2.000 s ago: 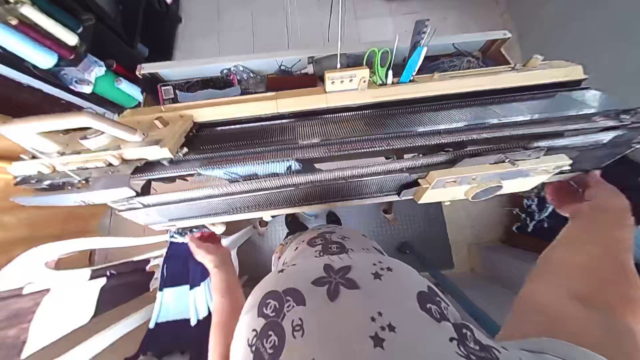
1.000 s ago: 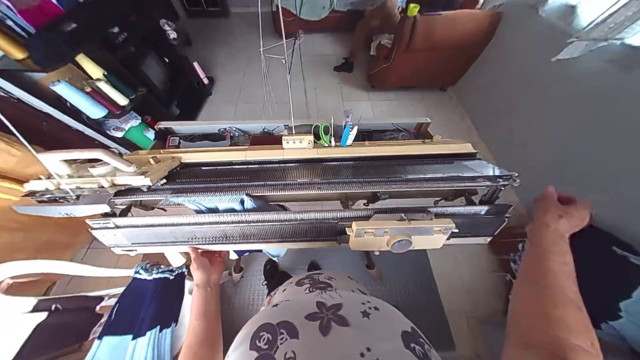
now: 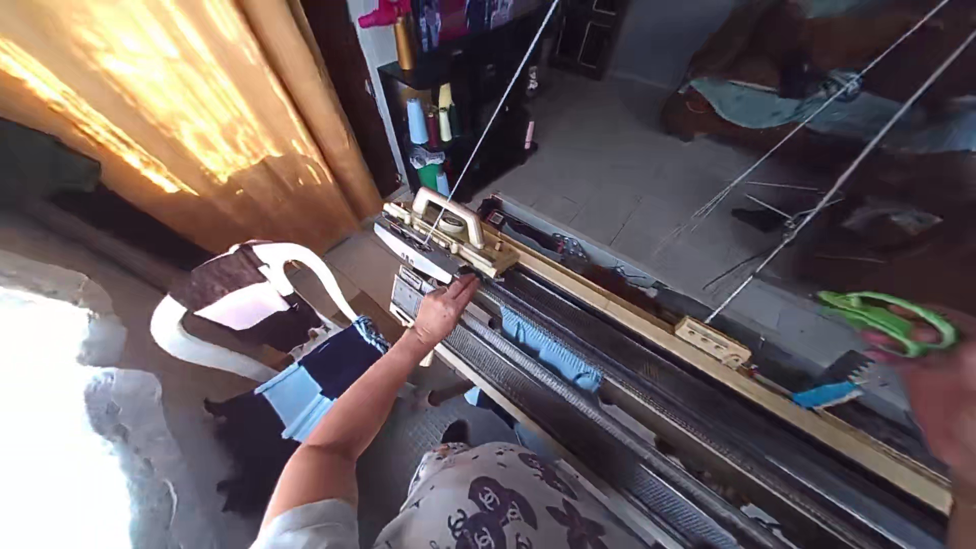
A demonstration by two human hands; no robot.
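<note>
A flat-bed knitting machine [image 3: 610,366] with two needle beds runs from the centre to the lower right. My left hand [image 3: 446,309] rests at its left end, fingertips beside the dark edge of the carriage [image 3: 450,236], which has a cream handle; what the fingers hold is hidden. Light blue knitting [image 3: 549,347] hangs between the beds. At the right edge my right hand [image 3: 926,366], blurred, holds green-handled scissors [image 3: 888,320] above the machine's back rail. A blue-handled tool [image 3: 826,395] lies behind the rail. Yarn [image 3: 496,122] runs up from the carriage.
A white plastic chair [image 3: 183,343] stands at left, with navy and light blue knitted pieces [image 3: 297,396] on it. Dark shelves [image 3: 473,91] hold several yarn cones [image 3: 416,120]. A yellow curtain [image 3: 191,114] hangs at upper left. A trough [image 3: 595,267] lies behind the machine.
The view has swung strongly to the left. The green scissors, earlier standing in the trough behind the machine, are now in my right hand. My left hand has moved up onto the machine's left end.
</note>
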